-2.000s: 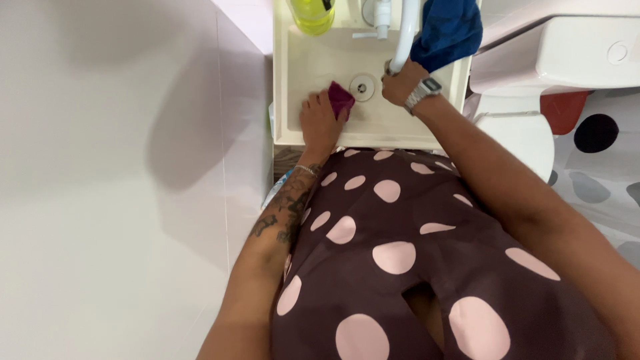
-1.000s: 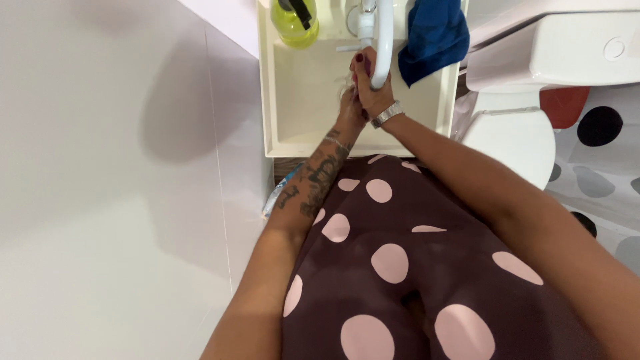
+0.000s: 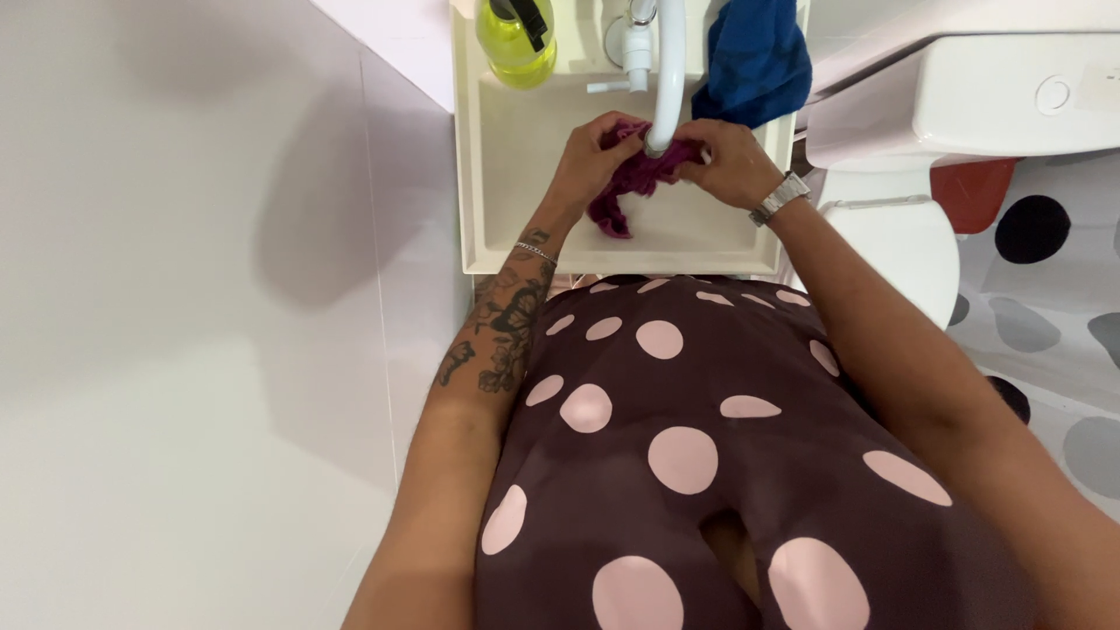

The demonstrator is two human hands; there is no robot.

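Note:
A magenta cloth (image 3: 643, 175) is stretched between my two hands beneath the spout of a white faucet (image 3: 669, 79). My left hand (image 3: 597, 157) grips its left side, and a loose end hangs down over the cream sink basin (image 3: 516, 175). The cloth's right side is pinched in my right hand (image 3: 731, 162), just right of the spout. The faucet's lever (image 3: 608, 87) points left. Whether water is running cannot be told.
A bottle of yellow-green liquid (image 3: 518, 48) with a black top stands at the sink's back left. A blue cloth (image 3: 759, 66) drapes over the back right rim. To the right is a white toilet (image 3: 892, 245), with a red object (image 3: 971, 192) and a dotted curtain (image 3: 1032, 289) beyond.
Two seconds ago the magenta cloth was bunched under my left hand near the drain. My hands came together at the faucet, and now they are apart with the cloth spread between them.

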